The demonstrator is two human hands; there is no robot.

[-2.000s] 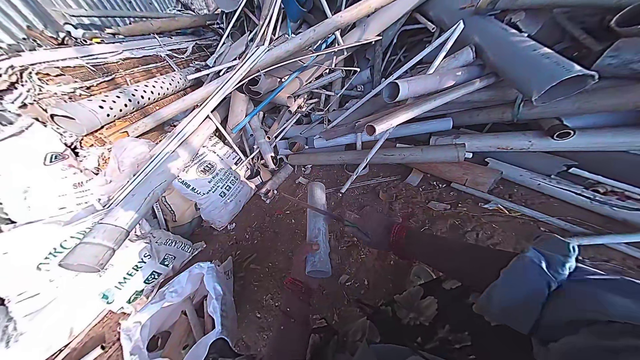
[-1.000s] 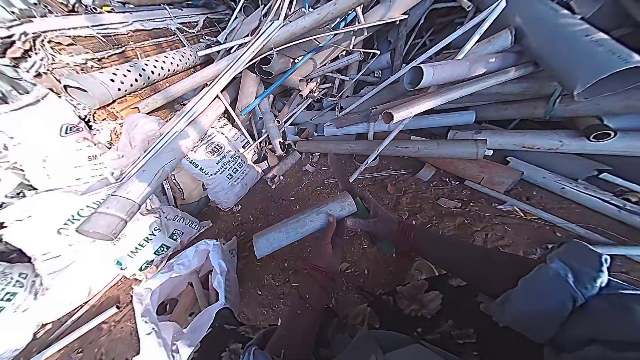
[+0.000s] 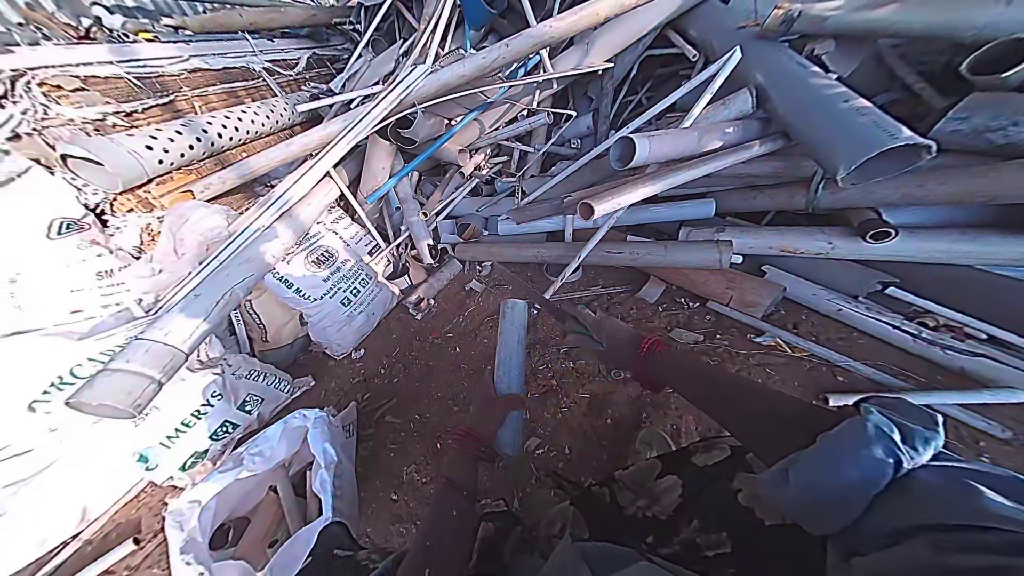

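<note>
A short grey plastic pipe piece (image 3: 511,340) stands out at the centre of the view, its length running away from me. My left hand (image 3: 490,412) is closed around its near part. To the right of the pipe, my right hand (image 3: 604,340) grips the handle of a long, thin, dark blade, which looks like a saw or machete (image 3: 524,286). The blade points up and left, past the pipe's far end. Whether blade and pipe touch, I cannot tell.
A large heap of plastic pipes (image 3: 672,254) lies ahead. At the left are a perforated pipe (image 3: 192,140), printed white sacks (image 3: 336,280) and a long pipe (image 3: 184,320). An opened white sack (image 3: 188,520) holding pipe pieces stands near left. Bare soil (image 3: 424,360) surrounds the hands.
The pipe piece lay slanted across the view a second ago and now points away from me. My right hand and the blade have parted from it toward the right.
</note>
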